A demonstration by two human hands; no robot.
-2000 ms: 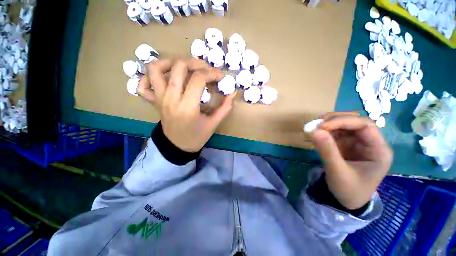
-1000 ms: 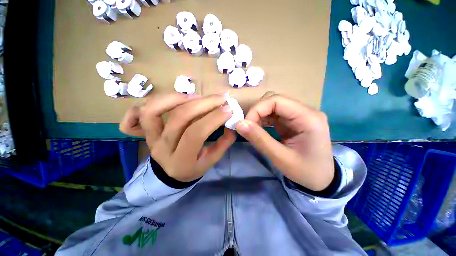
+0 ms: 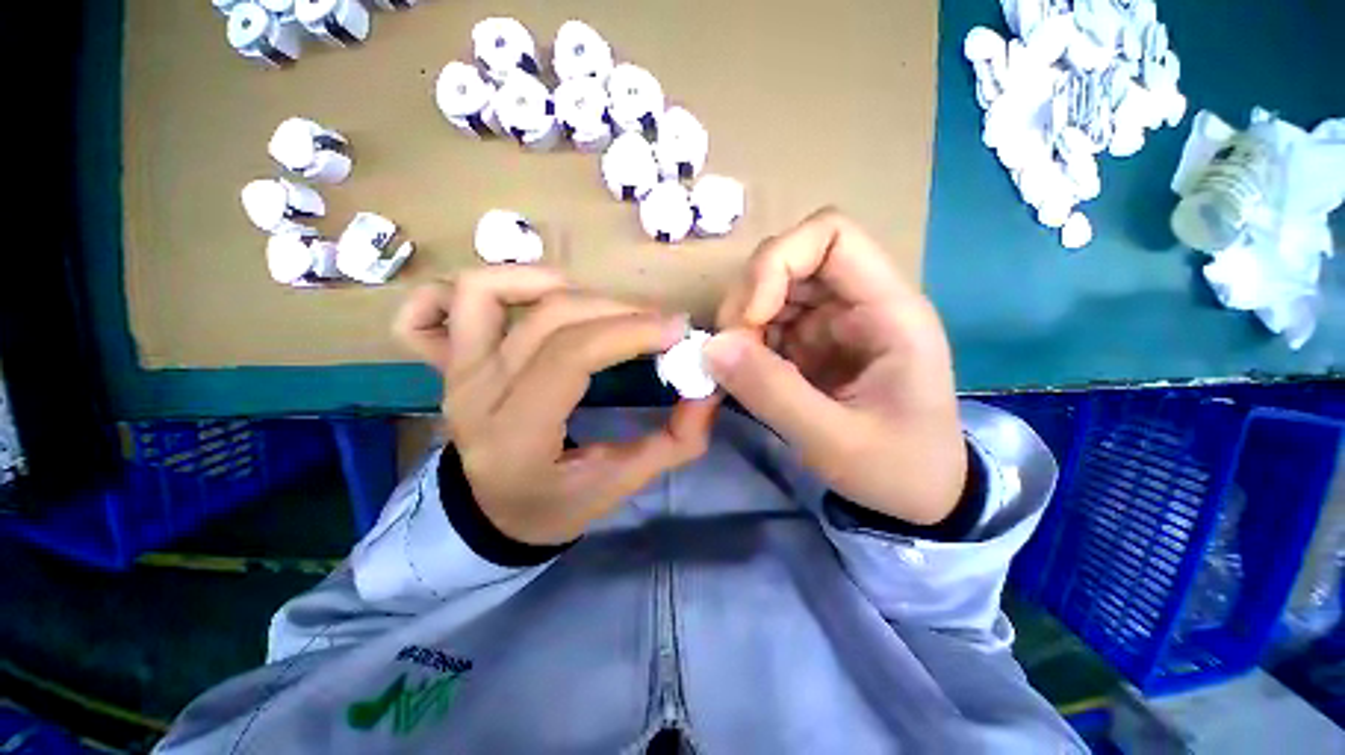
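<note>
My left hand [image 3: 553,406] and my right hand [image 3: 848,369] meet at the front edge of the bench. Between their fingertips they hold a small white housing [image 3: 689,366], its round white end facing up. The fingers hide its sides, and I cannot tell cap from body. On the cardboard sheet [image 3: 384,89] stands a cluster of white housings [image 3: 581,103] with dark slots. One housing [image 3: 509,238] stands alone in front of the cluster. A few more [image 3: 308,149] stand to the left, one of them tilted with an open side. Loose white caps [image 3: 1069,96] lie heaped at the right.
A row of housings [image 3: 328,18] is cut off by the top edge. A crumpled white wipe [image 3: 1276,221] with a translucent bottle [image 3: 1227,199] lies at the far right. A dark tray edge [image 3: 44,221] is at the left. Blue crates [image 3: 1136,531] sit below the bench edge.
My left hand took a housing from near the cluster, and my right hand came left with a white cap to meet it. Since then the held piece has turned, round end up. The view has shifted.
</note>
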